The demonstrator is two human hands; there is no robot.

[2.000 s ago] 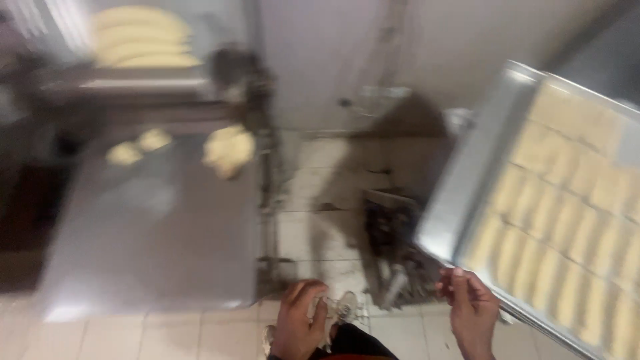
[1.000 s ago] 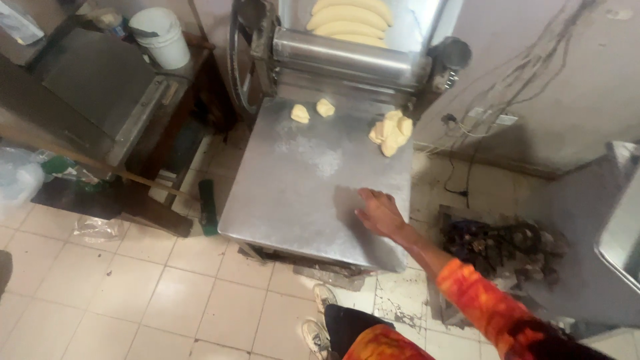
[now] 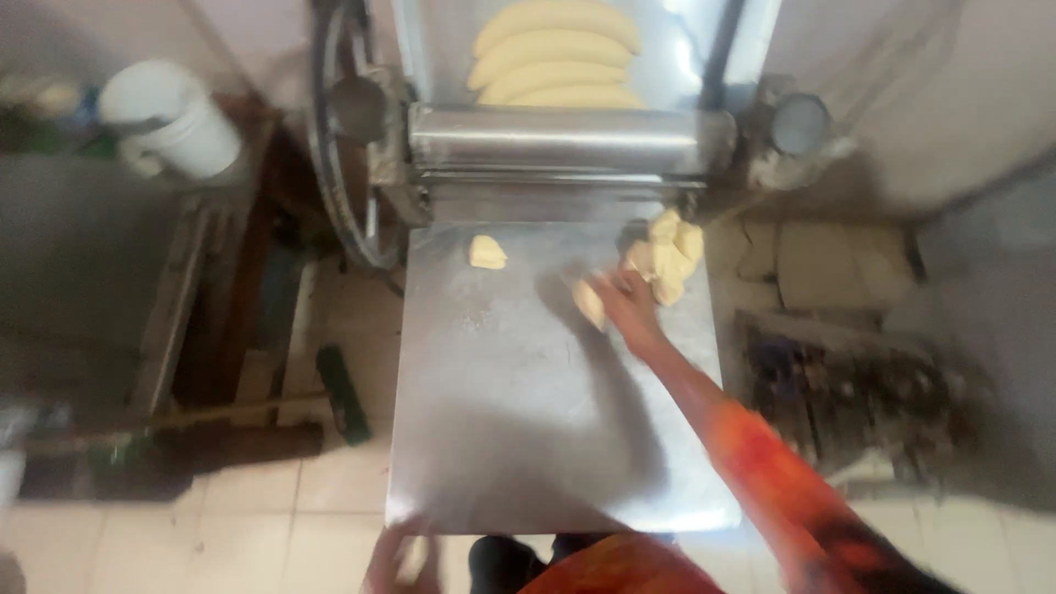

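My right hand (image 3: 629, 307) is over the right part of a metal work table, its fingers closed on a small piece of dough (image 3: 589, 304). Beside the fingers lies a heap of dough pieces (image 3: 678, 256) near the table's right edge. One small dough lump (image 3: 487, 252) rests at the upper left of the metal table (image 3: 495, 371). Blurred at the bottom edge, my left hand (image 3: 406, 554) is near the table's front left corner; its fingers look apart and hold nothing visible. Behind the steel roller (image 3: 561, 140) several long curved dough pieces (image 3: 557, 54) lie side by side.
A spoked flywheel (image 3: 330, 140) flanks the roller on the left. Farther left stands a white plastic bucket (image 3: 173, 120) by a dark bench. A green brush head (image 3: 342, 394) lies on the tiled floor. Blurred machine parts (image 3: 850, 379) are low at the right.
My right hand has moved to the dough heap and taken hold of a piece. One of two small lumps at the table's upper left is no longer there. The metal tray seen at first is out of view.
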